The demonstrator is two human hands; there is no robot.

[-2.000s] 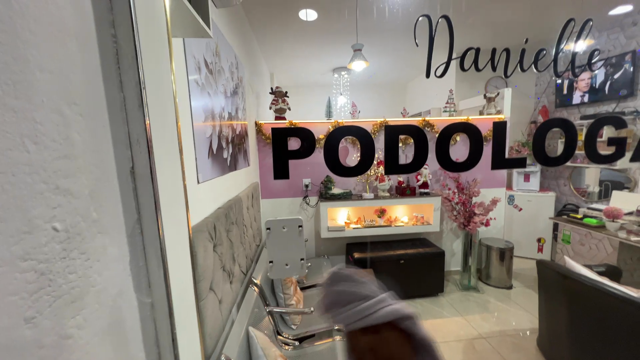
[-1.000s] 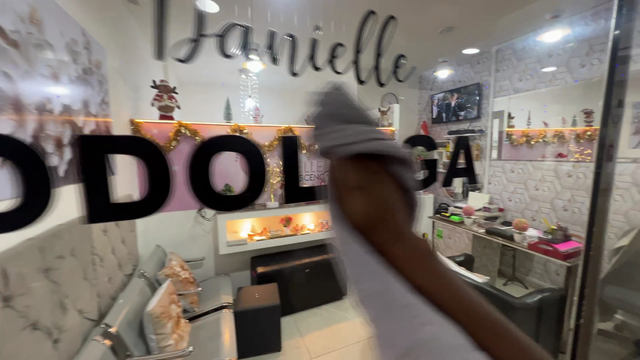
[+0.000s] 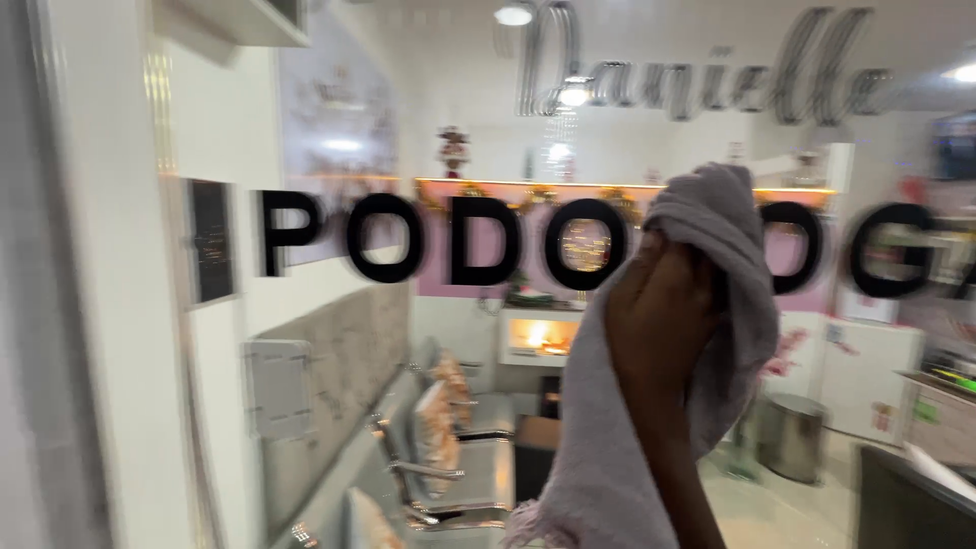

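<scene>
A greyish-mauve cloth towel is bunched in my right hand, which is raised in front of a glass window pane bearing large black lettering. The fingers are closed on the towel, and its bunched top covers part of the row of letters. One long end with a frayed edge hangs down beside the forearm. Whether the cloth touches the glass cannot be told for sure. My left hand is out of view.
A pale frame edges the pane at left. Beyond the glass stand metal-armed chairs with patterned cushions, a lit wall niche, a metal bin and a dark armchair.
My right hand, low in the view two seconds ago, was raised across the lettering one second ago and remains high with the towel. The view has swung right and then back left.
</scene>
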